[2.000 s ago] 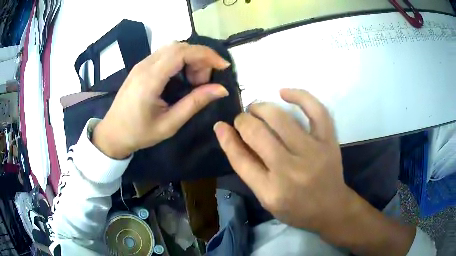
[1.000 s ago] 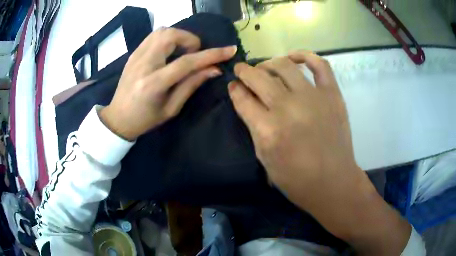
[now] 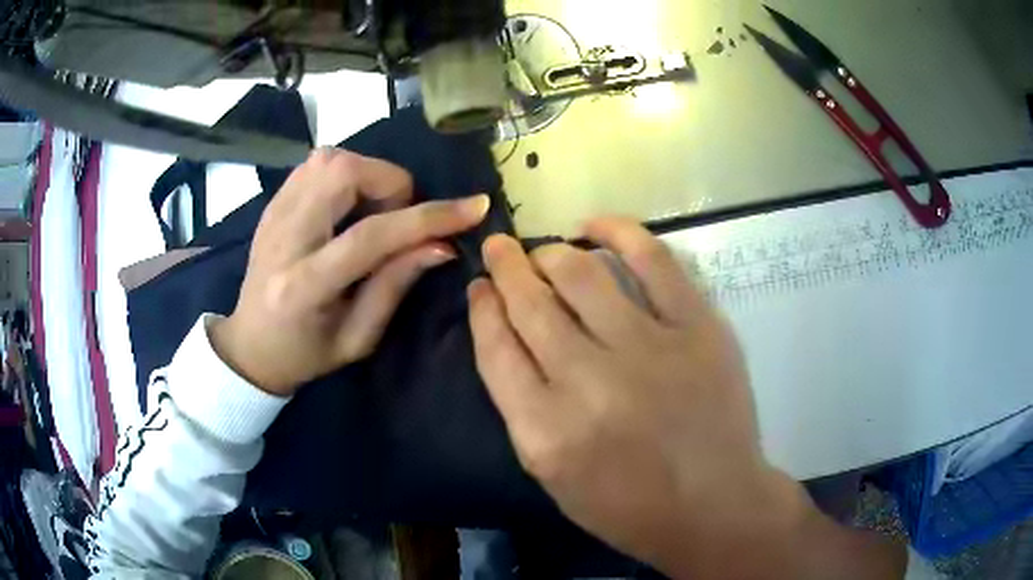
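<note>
The black bag panel (image 3: 374, 419) lies across the white table and the machine bed's near left edge, hanging toward the lap. Its black handle (image 3: 181, 195) stands out at the far left. A brownish-pink lining edge (image 3: 159, 269) shows at its left corner. My left hand (image 3: 329, 266) pinches the cloth near its right edge between thumb and fingers. My right hand (image 3: 617, 374) holds the same edge just beside it, fingertips on the cloth. The exact fold under the fingertips is hidden.
The sewing machine head (image 3: 459, 85) hangs over the cloth's far edge. The throat plate (image 3: 544, 74) is beyond. Red-handled snips (image 3: 861, 130) lie on the machine bed. A printed ruler scale (image 3: 861, 255) marks the white table. A blue crate (image 3: 974, 499) stands at lower right.
The view has shifted so the machine head, throat plate and whole snips show. My hands, apart at first, have come together on the cloth's edge, and the panel lies nearer the machine.
</note>
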